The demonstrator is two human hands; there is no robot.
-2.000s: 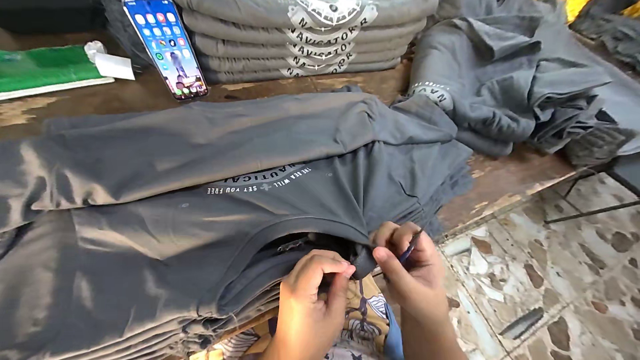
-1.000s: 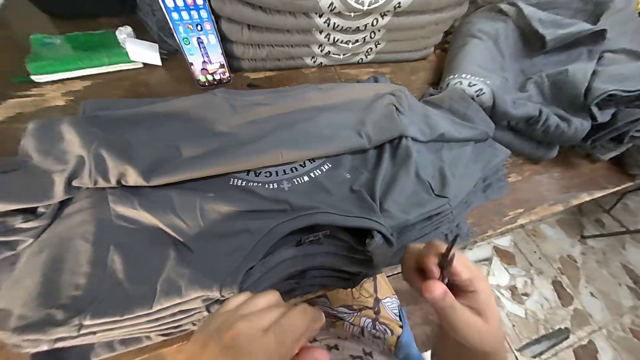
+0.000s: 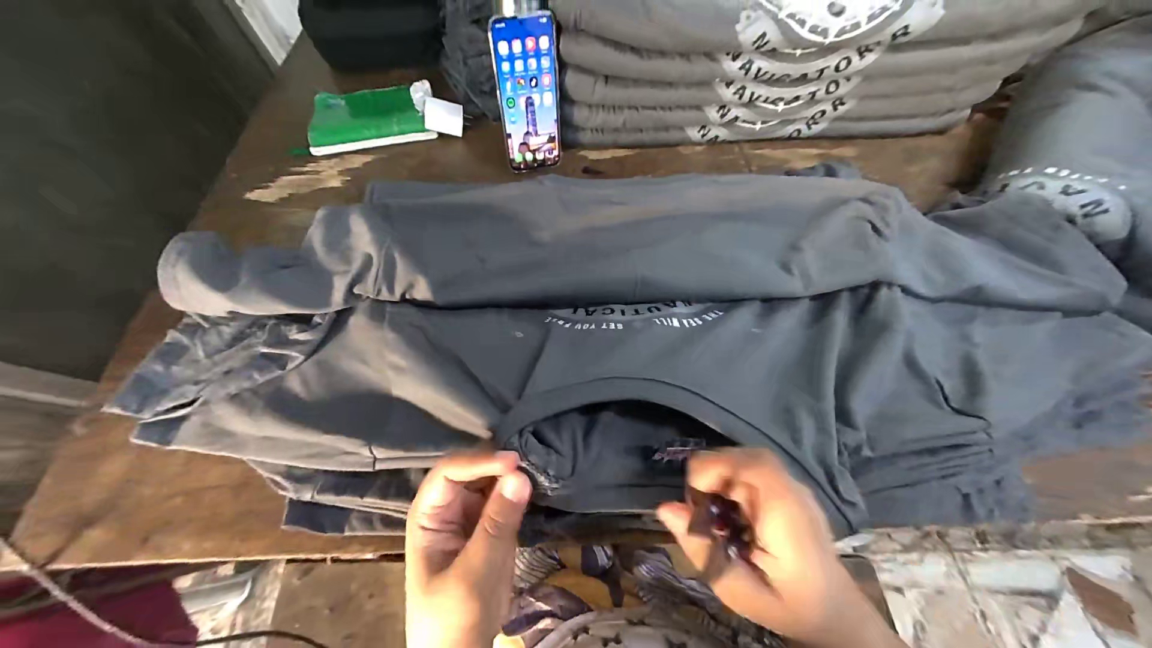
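Note:
A stack of dark grey printed T-shirts point(image 3: 648, 351) lies on the wooden table, its neck openings facing me. My left hand point(image 3: 472, 531) pinches the left edge of the top shirt's neckband point(image 3: 531, 405) between thumb and index finger. At the right of the neck opening, my right hand point(image 3: 756, 531) has its fingers closed around a small dark tool point(image 3: 720, 522), too blurred to name. A printed neck mark point(image 3: 679, 448) shows inside the collar, just left of that hand.
A lit smartphone point(image 3: 529, 94) leans upright behind the shirts. Folded printed shirts point(image 3: 648, 90) are piled beside it, with more grey shirts point(image 3: 1071, 135) at the right. A green book-like item point(image 3: 369, 117) lies at the back left of the wooden table point(image 3: 81, 513).
My left hand has moved to the left side of the neck opening and pinches the neckband there. My right hand still holds the dark tool. The view has swung left.

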